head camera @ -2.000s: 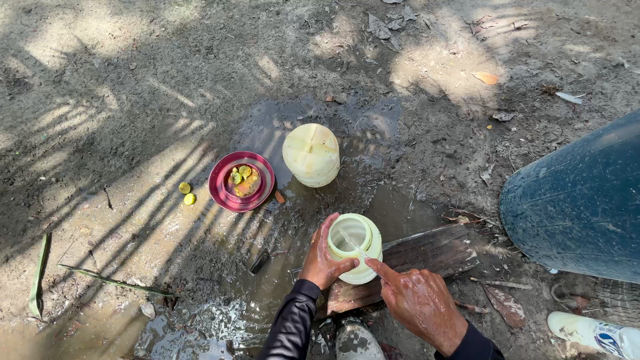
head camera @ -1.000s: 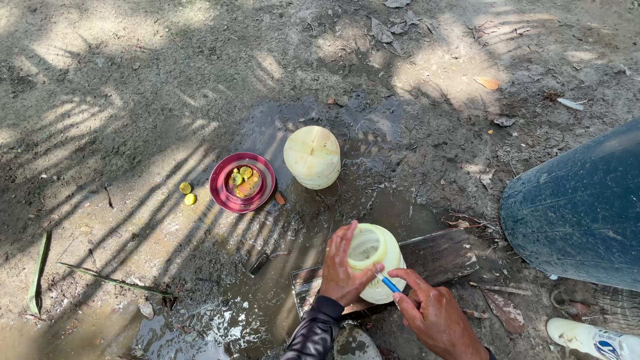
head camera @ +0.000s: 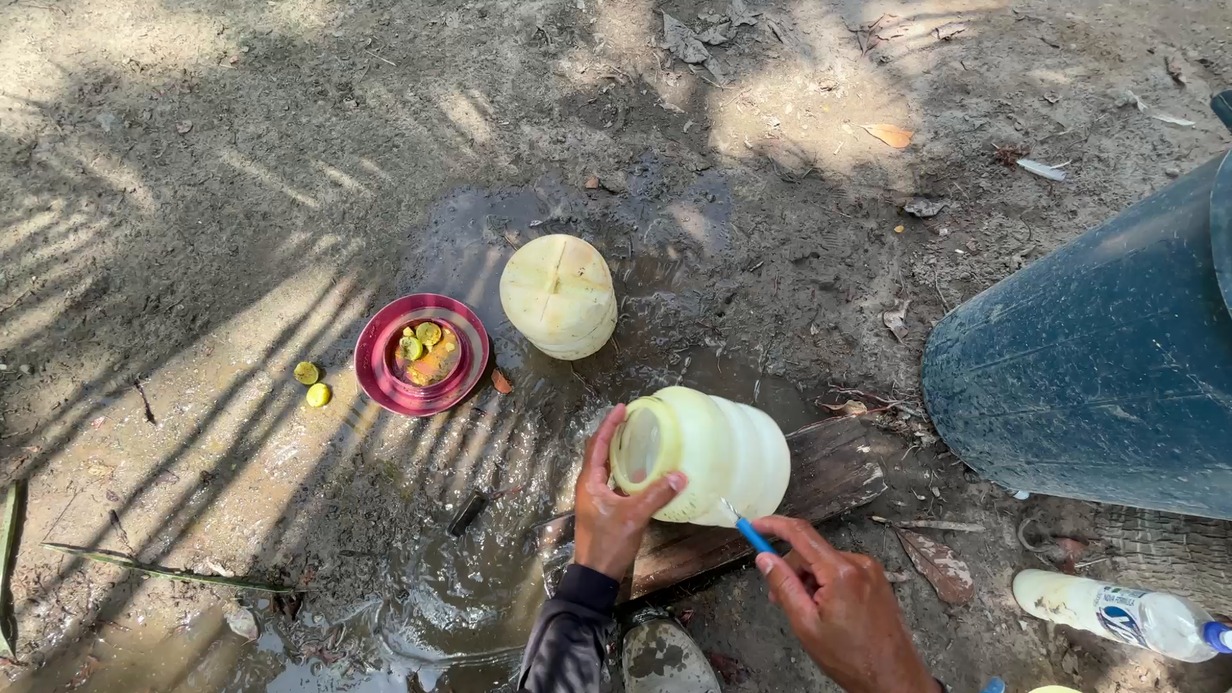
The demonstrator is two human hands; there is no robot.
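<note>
My left hand [head camera: 616, 491] grips the neck of a pale yellow-white plastic jar [head camera: 733, 452], which lies tilted with its open mouth facing left. A slim tool with a blue handle [head camera: 755, 535] is held in my right hand [head camera: 835, 587]; its thin metal tip is at the jar's lower side. Under the jar is a worn wooden board [head camera: 837, 467]. Beyond it a similar pale plastic container [head camera: 560, 294] stands on wet ground. Left of that, a red plastic dish [head camera: 422, 354] holds several cut yellow-green citrus pieces [head camera: 428, 334].
A large blue plastic barrel [head camera: 1088, 356] is at the right. Below it lies a plastic bottle [head camera: 1107, 606] with a blue cap. Two citrus pieces [head camera: 313, 383] lie left of the dish. Muddy water [head camera: 423, 587] pools at the lower left, near a shoe [head camera: 666, 656].
The jar has gone from nearly upright to tilted over, its mouth turning left. The blue-handled tool, seen at the neck one second ago, is now lower on the jar's side.
</note>
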